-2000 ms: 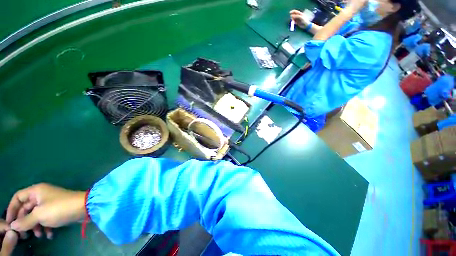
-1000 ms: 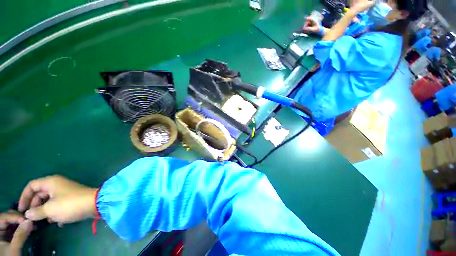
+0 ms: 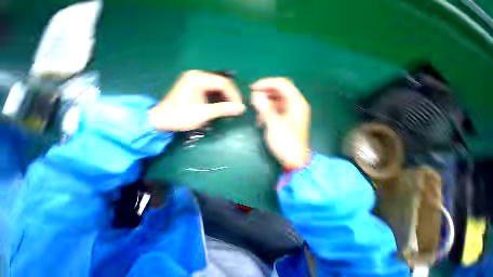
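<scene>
The frame is strongly blurred. My left hand is above the bench left of centre, its thumb and fingers curled in a ring. My right hand is just right of it, fingertips bent towards the left hand's, with a small gap between. No held part can be made out in either. A dark patch shows inside and behind the left hand's curl; I cannot tell what it is. Small silvery bits lie just below my left hand. A thin pale curved wire piece lies nearer the bench edge.
At right are the brown round tub with silvery bits, the open tan box with a pale ring, the dark fan and a yellow patch. A white slab stands out at far left.
The view has swung left, so both hands now show near the middle and the tub, box and fan sit at the right. My hands now show a small gap between their fingertips.
</scene>
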